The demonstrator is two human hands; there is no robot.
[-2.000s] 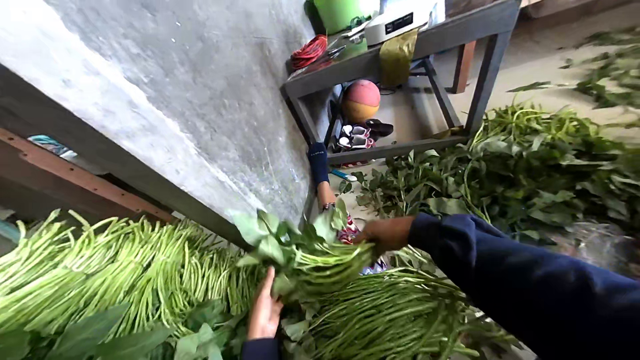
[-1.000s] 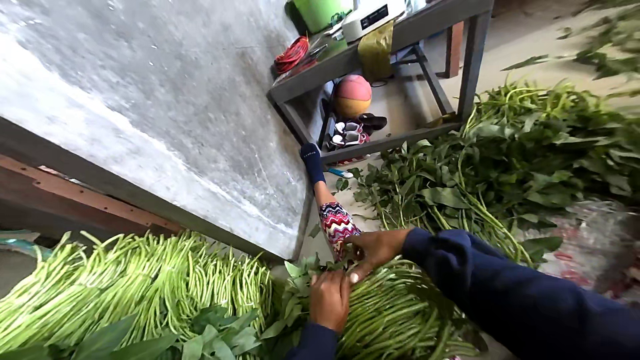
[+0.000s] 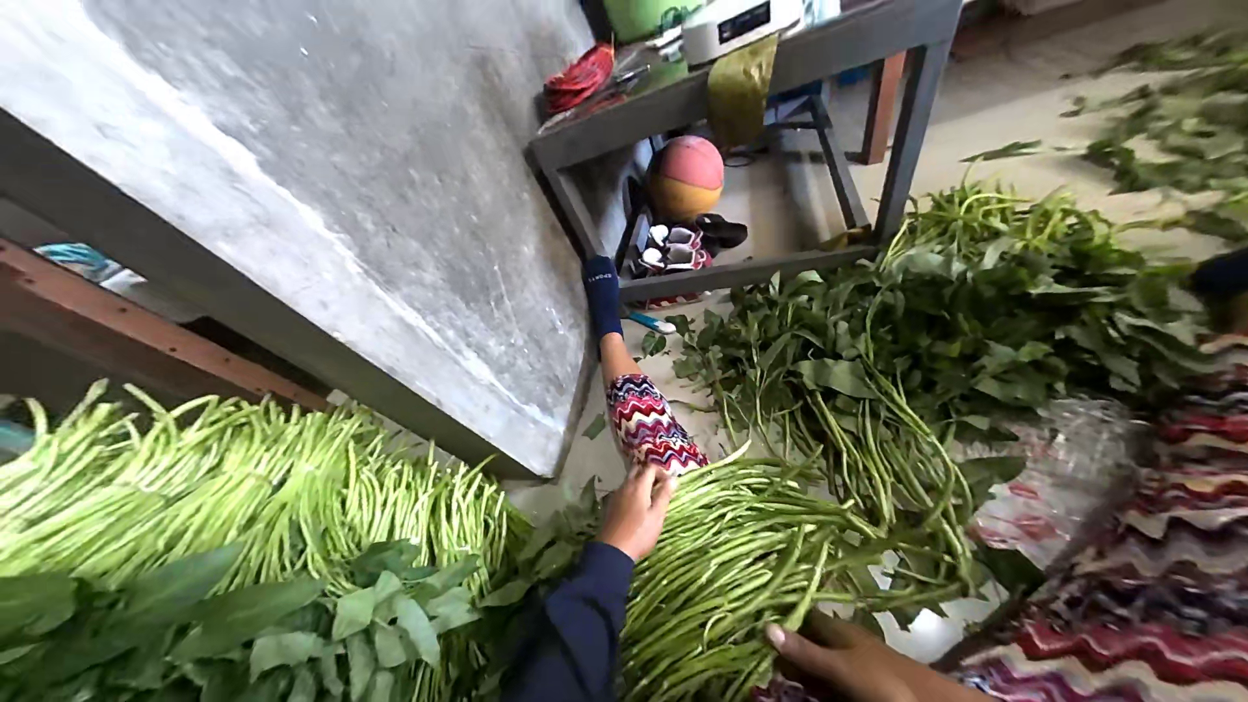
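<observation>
A pile of green leafy-vegetable stems point(image 3: 741, 556) lies in front of me. My left hand point(image 3: 639, 507) is at its upper left edge, beside the zigzag-patterned trouser leg point(image 3: 651, 419); whether its curled fingers hold anything is unclear. Low at the right of the pile, my right hand point(image 3: 848, 658) touches the stems, thumb on top, the other fingers hidden. Bundled stems point(image 3: 244, 487) with dark leaves point(image 3: 283, 624) lie at the left. Another leafy heap point(image 3: 975, 322) spreads on the floor at the right.
A concrete slab wall point(image 3: 390, 195) rises at the left. Ahead stands a grey table point(image 3: 634, 122) with a white scale point(image 3: 741, 29) on it; a pink and orange ball point(image 3: 687, 175) and footwear point(image 3: 673, 249) are beneath. A clear plastic bag point(image 3: 1053, 478) lies at the right.
My hands were together at the left of the pile one second ago and are now apart. The right one has moved down and right. The leafy bunch held two seconds ago is no longer between them.
</observation>
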